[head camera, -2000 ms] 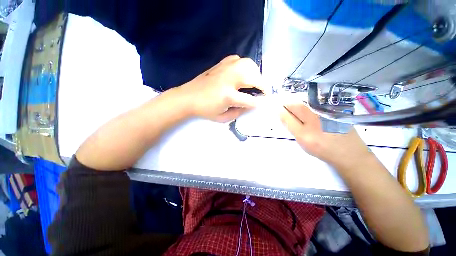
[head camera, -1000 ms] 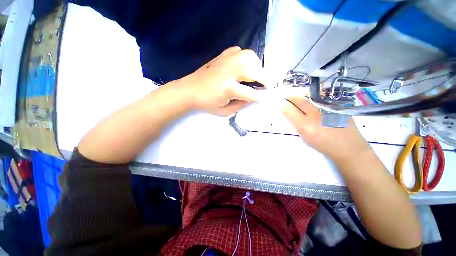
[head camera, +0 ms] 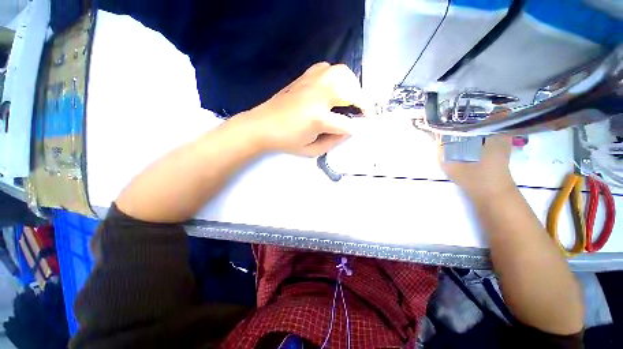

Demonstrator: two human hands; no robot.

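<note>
A dark navy garment lies across the back of the table, left of the white sewing machine head. My left hand is at the garment's near right edge, with thumb and fingers pinched beside the needle area; a small dark bit of cloth shows between them. Glare hides the fingertips. My right hand is right of the needle, behind and partly hidden by a grey attachment; its fingers are hidden under the machine head, so I cannot tell what they touch.
Scissors with an orange-yellow and a red handle lie at the right of the white table. A ruler strip runs along the front edge. Brown tape covers the left edge. A blue crate stands below left.
My right hand has moved right, away from the needle, to behind the grey attachment. The dark strip at its fingers no longer shows. My left hand has stayed nearly in place.
</note>
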